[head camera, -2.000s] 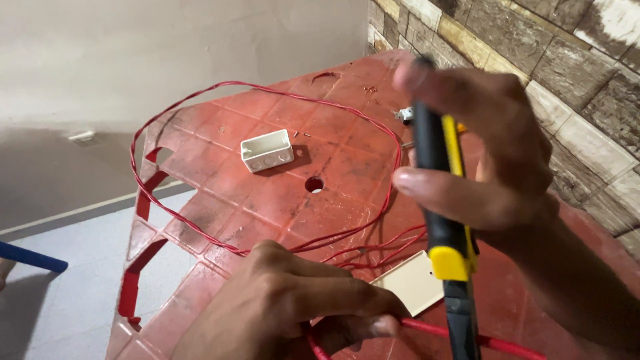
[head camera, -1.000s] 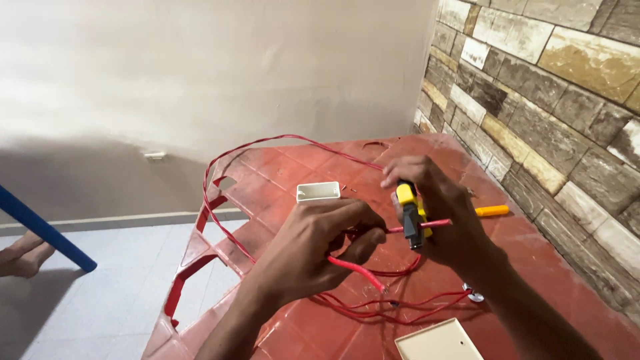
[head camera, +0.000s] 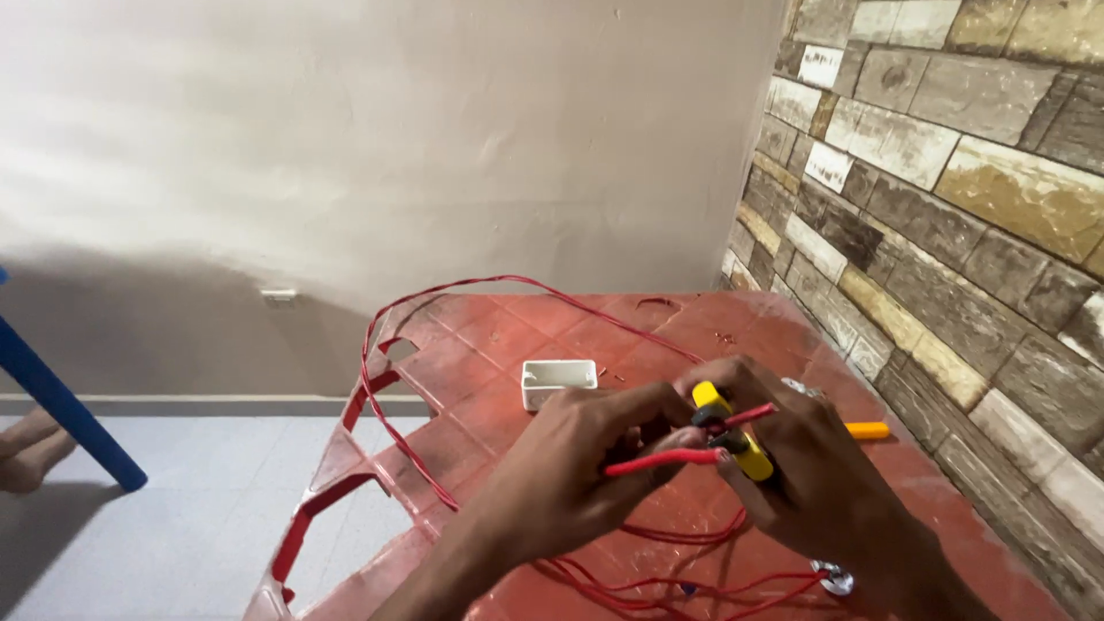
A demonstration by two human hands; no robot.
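Observation:
My left hand [head camera: 595, 457] pinches a red insulated electrical wire [head camera: 664, 460] near its ends. Around the yellow and black pliers [head camera: 733, 431] my right hand [head camera: 802, 457] is closed, with their jaws toward the left hand and a wire end between or beside them; the fingers partly hide the jaws. The twisted red wire [head camera: 423, 483] loops over the red plastic table [head camera: 500, 328]. Behind the left hand sits an open white plastic electrical box [head camera: 559, 398]. Below the right hand, a small metallic part [head camera: 834, 578] lies at the wire's end.
An orange handle [head camera: 867, 429] lies right of the right hand. Copper scraps [head camera: 724, 338] are near the table's back. A stone-patterned wall [head camera: 966, 216] borders the right side. At left are a blue pole [head camera: 69, 405] and another person's foot [head camera: 34, 453].
The pliers, earlier raised upright in my right hand, are now low beside the left hand at the wire. The view has tilted up, and the cream cover plate has left it.

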